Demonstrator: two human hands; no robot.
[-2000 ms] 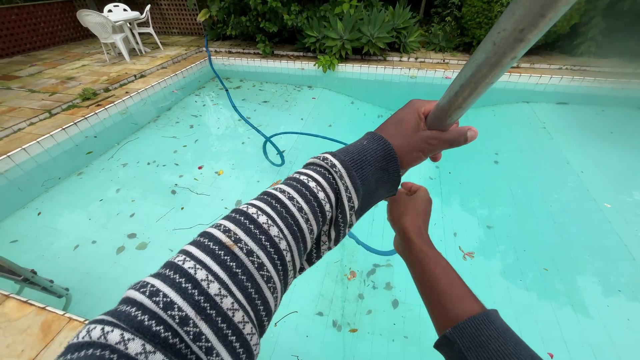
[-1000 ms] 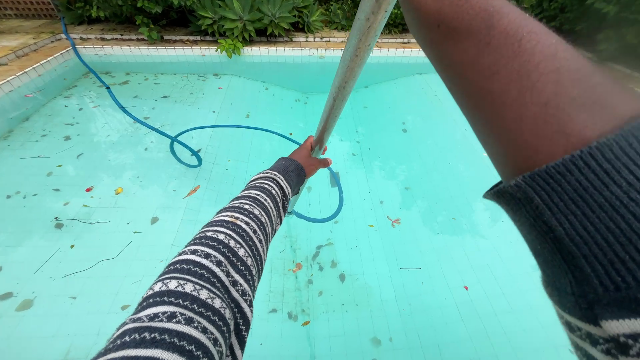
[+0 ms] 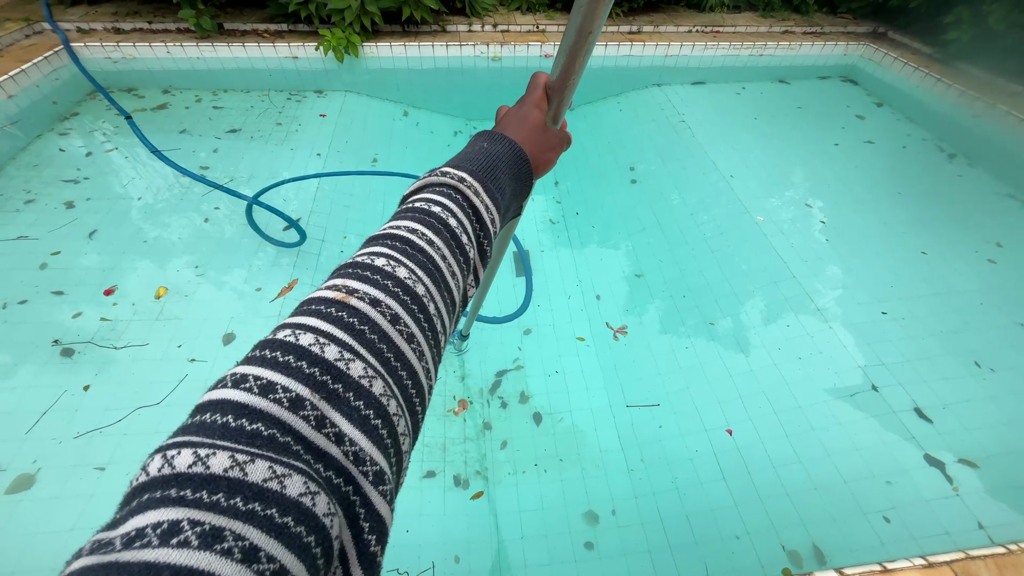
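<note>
My left hand (image 3: 534, 128) is closed around a long metal pole (image 3: 578, 48), in the upper middle of the view. The pole slants from the top edge down behind my striped sleeve and meets the pool water near the middle. A blue hose (image 3: 172, 162) runs from the top left across the water, makes a small loop, passes behind my forearm and curves back to the pole's lower part. Whatever is at the pole's underwater end cannot be made out. My right hand is out of view.
Leaves, twigs and petals lie scattered in the swimming pool, among them a yellow petal (image 3: 161, 293) and a reddish-brown leaf (image 3: 285, 290). White tiled coping (image 3: 480, 50) edges the far side, with green plants (image 3: 340, 44) behind it. A near edge shows at lower right.
Two seconds ago both hands were near the pole; my right hand has since left the view, its forearm last seen raised at the right. My left hand stays on the pole. The view has swung right.
</note>
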